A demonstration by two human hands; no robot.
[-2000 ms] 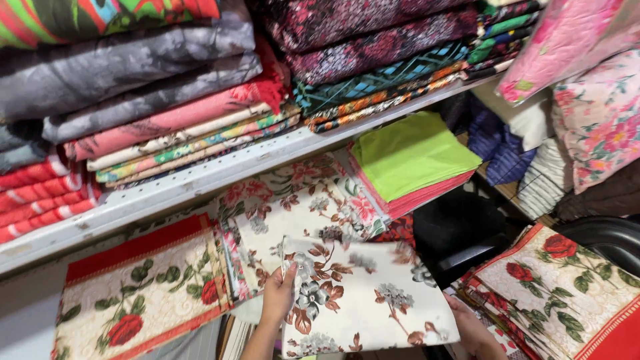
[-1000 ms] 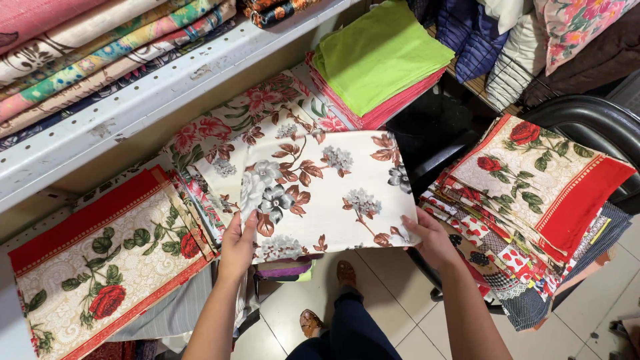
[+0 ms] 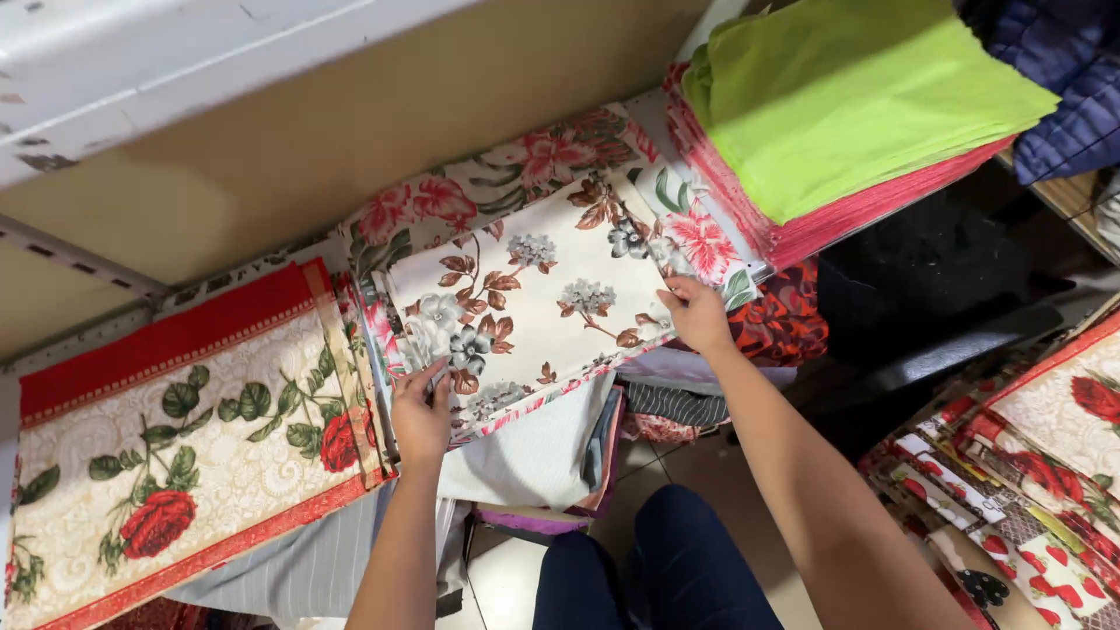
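A folded cream fabric with grey flowers and brown leaves lies on a stack of folded floral fabrics on the shelf. My left hand is at its near left corner, fingertips on the edge. At the right edge, my right hand has its thumb and fingers on the cloth's near corner. Beneath and behind it shows a fabric with pink flowers. To the left lies a folded rose-print fabric with a red border. Whether either hand pinches the cloth firmly is hard to tell.
Lime green folded cloths sit on pink ones at the right end of the shelf. A white metal shelf runs overhead at upper left. More printed fabrics are stacked at lower right. Folded grey fabric sits below the shelf edge.
The cream floral fabric, held up in front of the body a second ago, has moved onto the stack between the rose-print fabric and the green cloths. Both hands have moved with it.
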